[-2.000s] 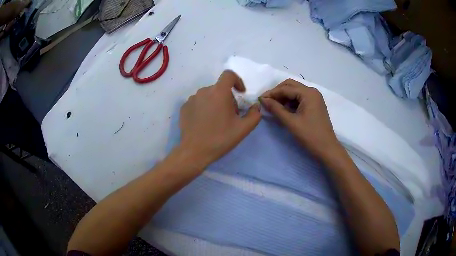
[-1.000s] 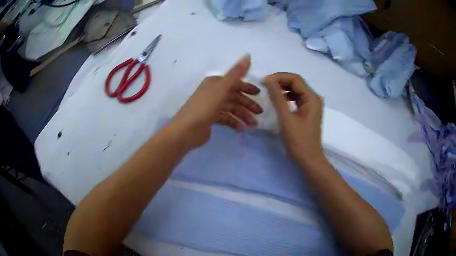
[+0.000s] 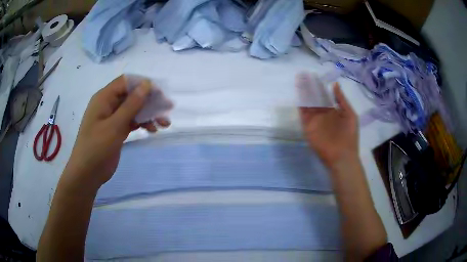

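My left hand pinches one end of a thin, sheer white strip between thumb and fingers. My right hand is at the other end, which lies over its fingers; its thumb stands apart. The middle of the strip blends with the white stack beneath, so its edges are unclear. Nearer me is a blue striped stack with dark layered edges. Nearest is another pale blue striped pile. Both hands are slightly blurred.
Red-handled scissors lie left, near a white tape roll. Crumpled light blue pieces line the far edge. Tangled lilac strips lie upper right. A dark iron rests on a brown pad at right, beside yellow-orange cord.
My hands have moved from close together to wide apart, with the sheer strip's ends at them. The view has swung right, bringing in the iron, its pad and the orange cord.
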